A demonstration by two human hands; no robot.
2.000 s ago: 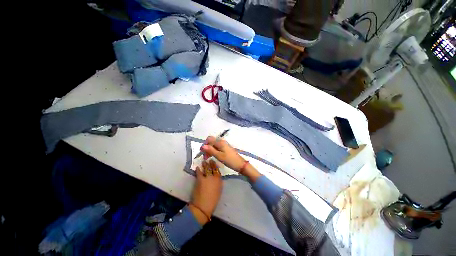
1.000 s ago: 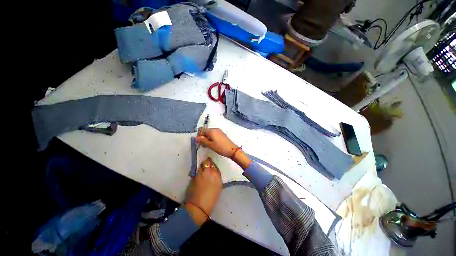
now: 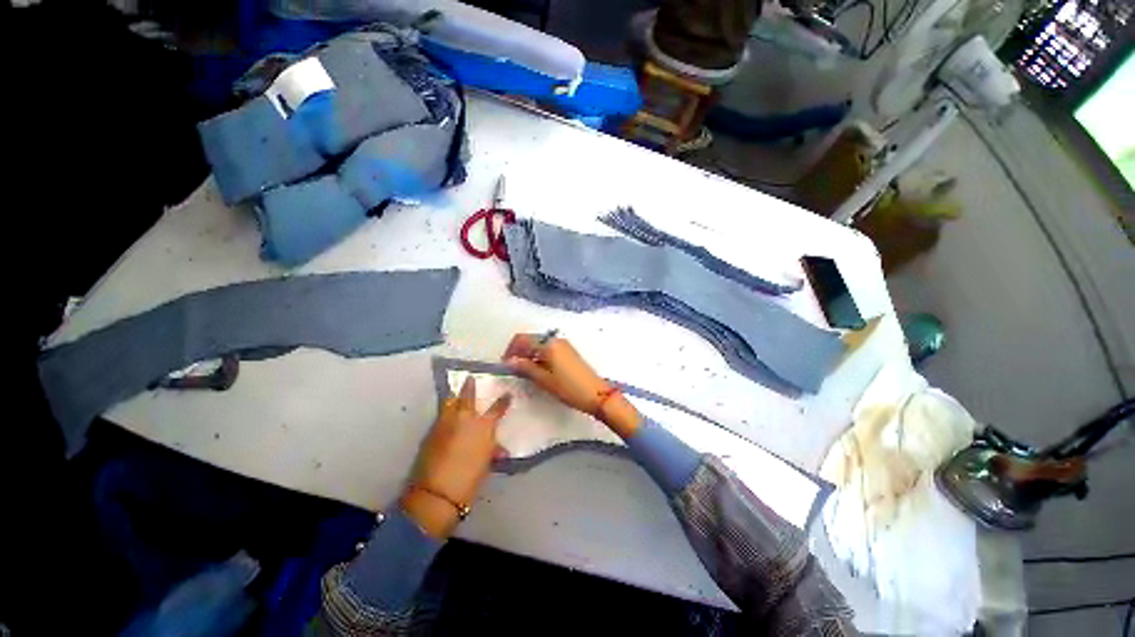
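A white paper pattern [image 3: 548, 426] lies flat on a grey-blue cut piece [image 3: 442, 396], whose edge shows as a dark border around it. My left hand [image 3: 463, 436] lies with spread fingers on the pattern's left part and holds nothing. My right hand [image 3: 556, 372] is at the upper edge of the pattern, fingers closed on a thin marking pen [image 3: 544, 337]. The pen's tip is hidden by the hand. My right forearm covers part of the pattern.
A long cut piece [image 3: 261, 317] lies left. Beyond the pattern are a stack of cut pieces [image 3: 672, 280], dark strips [image 3: 697, 255], red-handled scissors [image 3: 488, 233] and a phone [image 3: 831, 291]. Bundles [image 3: 336, 137] sit far left; a steam iron [image 3: 1002, 479] and stained cloth [image 3: 899, 460] are right.
My left hand has shifted left and its fingers have spread on the pattern. My right hand has moved from the pattern's left end to the right along its upper edge. The view has shifted.
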